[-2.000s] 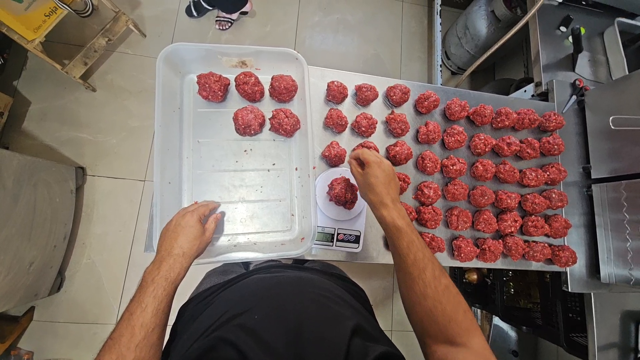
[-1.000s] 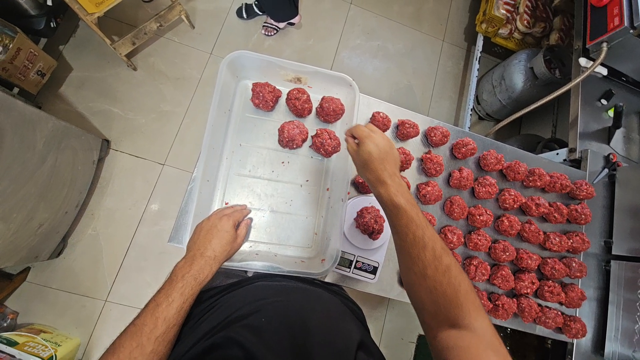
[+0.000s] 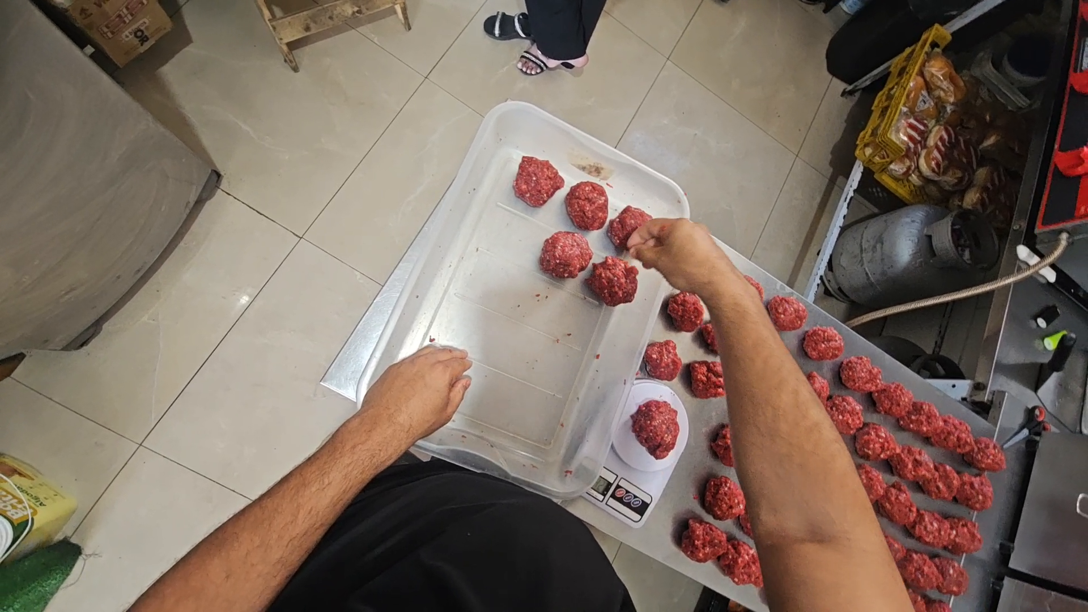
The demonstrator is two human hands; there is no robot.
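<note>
My left hand rests on the near left rim of a white plastic tub, fingers reaching over its inside. Several balls of raw ground meat lie at the tub's far end. My right hand is over the tub's right rim, its curled fingertips at a meat ball; whether they grip it I cannot tell. A white kitchen scale stands right of the tub with one meat ball on its round plate. Many more meat balls sit in rows on the metal table, partly hidden by my right forearm.
The metal table shows under the tub's left side. Beyond the table are a gas cylinder with a hose and a yellow crate of bagged food. Another person's feet in sandals are on the tiled floor. Scissors lie at the right.
My right hand has moved from near the scale and the rows of meat balls to the tub's far right side. My left hand stays at the tub's rim. The view has turned.
</note>
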